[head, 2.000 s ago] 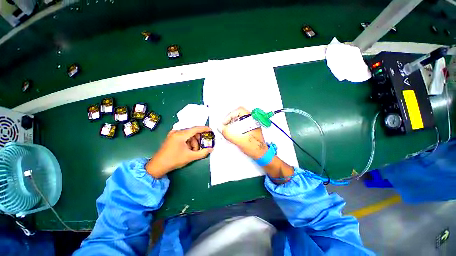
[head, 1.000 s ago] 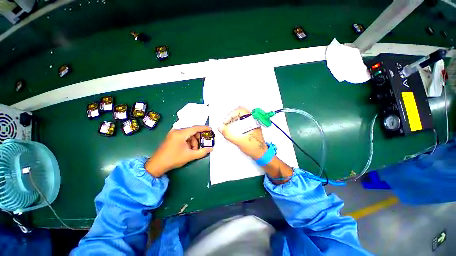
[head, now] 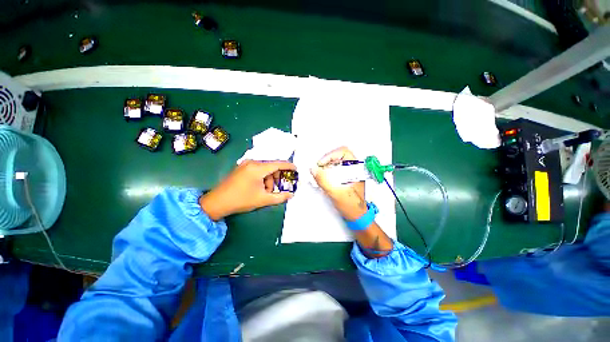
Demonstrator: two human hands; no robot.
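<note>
My left hand [head: 246, 189] holds a small black electronic unit [head: 287, 181] between thumb and fingers at the left part of the white paper sheet [head: 314, 224]. My right hand [head: 339, 184] holds the dispensing syringe [head: 351, 173] like a pen, its front end pointing left toward the unit. The thin tip is too small to make out. A green adapter [head: 378, 169] sits on the syringe's rear, with a clear hose [head: 438, 184] and a thin black cord [head: 408, 217] running from it. Several more units [head: 173, 120] lie in a group on the green bench at the left.
Folded white paper [head: 271, 145] lies left of the sheet. A light blue fan [head: 30, 180] stands at far left. The black controller [head: 528, 174] and crumpled paper [head: 476, 120] are at right. Beyond the pale rail [head: 200, 78], units [head: 230, 49] lie on the belt. A blue sleeve shows at far right.
The camera view has turned and shifted, so the whole bench appears moved and tilted. Both hands keep their grips, with the unit and syringe in about the same place over the sheet.
</note>
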